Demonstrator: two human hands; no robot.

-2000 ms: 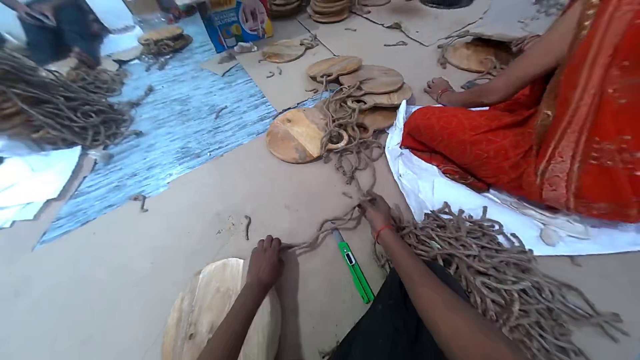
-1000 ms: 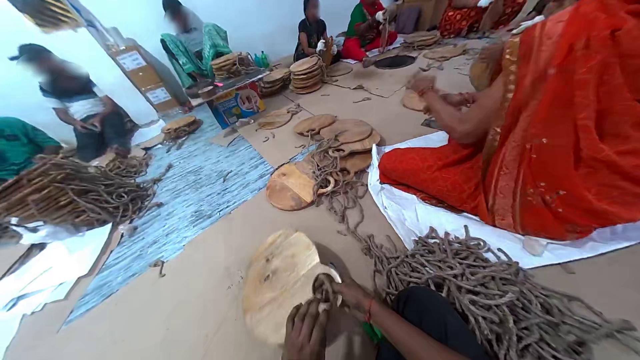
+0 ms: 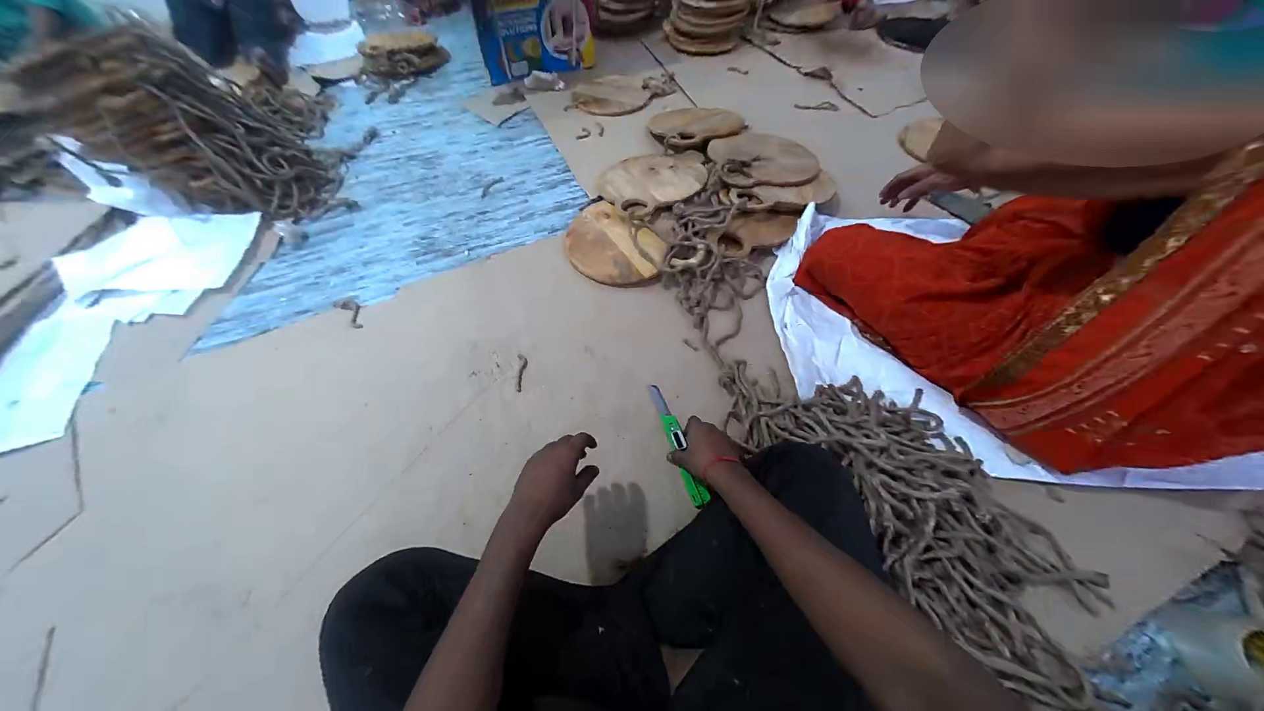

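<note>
My left hand [image 3: 555,478] is held above the brown floor sheet with fingers apart and nothing in it, its shadow falling to the right. My right hand [image 3: 703,446] is at a green utility knife [image 3: 693,486], whose blade points up and left; the fingers touch its handle, and whether they grip it cannot be told. Just right of that hand lies a heap of cut brown rope lengths [image 3: 918,494], with a strand trailing up to several round wooden boards [image 3: 614,244] with rope on them.
A person in red cloth [image 3: 908,272] sits at the right on a white sheet [image 3: 805,341], one hand low over the floor. A rope-laden stack of boards [image 3: 128,109], white papers [image 3: 148,262] and a blue patterned mat [image 3: 425,207] are at the left. A printed box [image 3: 538,44] stands farther back.
The round board that both hands were at one second ago is out of view. My hands have parted, the right one now at the green knife. The view has tilted down.
</note>
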